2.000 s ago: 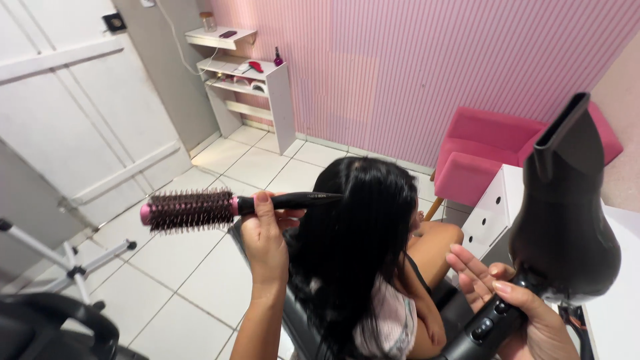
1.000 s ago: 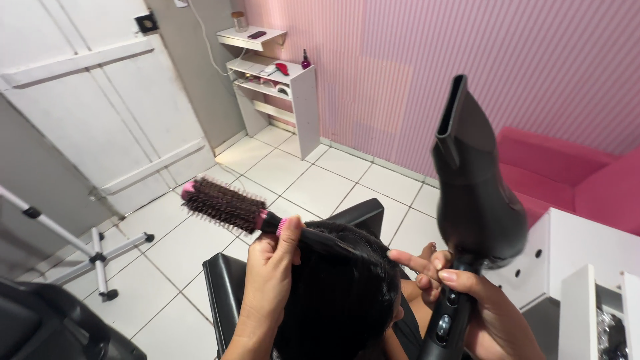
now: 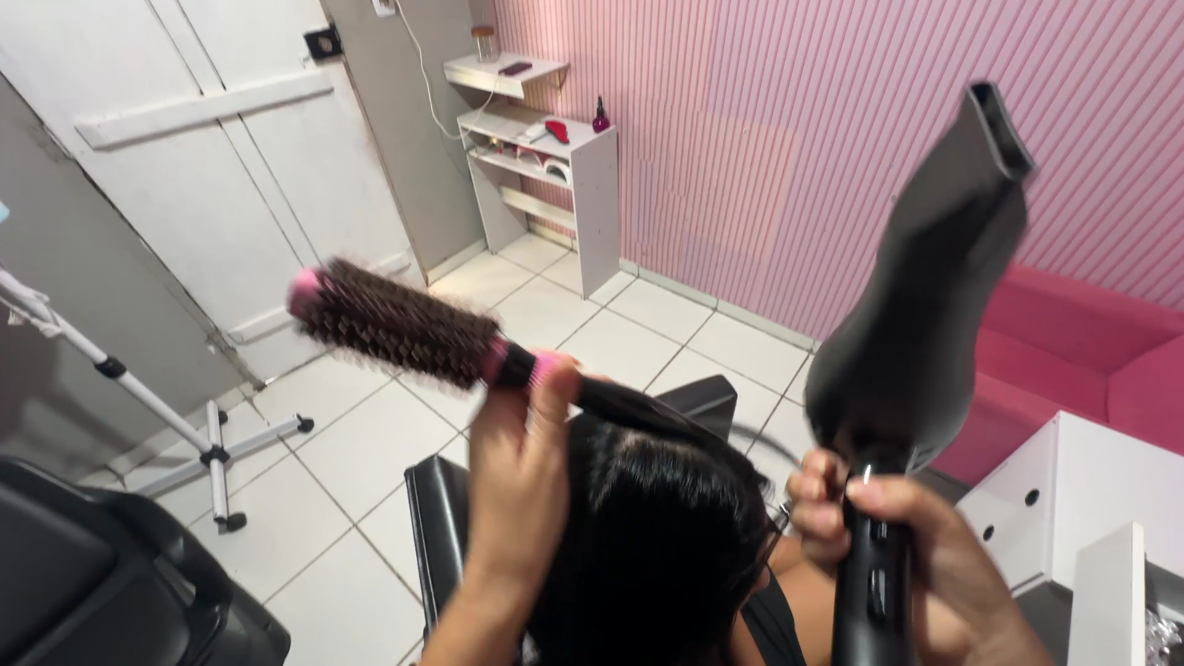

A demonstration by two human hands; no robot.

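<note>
My left hand (image 3: 523, 462) grips the handle of a round hairbrush (image 3: 402, 324) with dark bristles and pink ends, its barrel pointing to the upper left. The brush handle lies beside the top of a seated person's black hair (image 3: 657, 536), and a dark strand runs near my fingers. On the right, my right hand (image 3: 897, 536) is closed around the handle of a black hair dryer (image 3: 916, 305). Its flat nozzle (image 3: 1004, 134) points up, away from the hair. The person's face is mostly hidden.
A black salon chair (image 3: 439, 527) holds the person. Another black seat (image 3: 102, 564) and a white wheeled stand (image 3: 215, 453) are at left. White shelves (image 3: 597, 213) stand by the pink wall. A pink sofa (image 3: 1064, 361) and a white drawer cabinet (image 3: 1008, 509) are at right.
The dryer's nozzle was farther left one second ago. My right fingers, extended earlier, are now curled by the dryer handle. The brush has tilted from nearly level two seconds ago.
</note>
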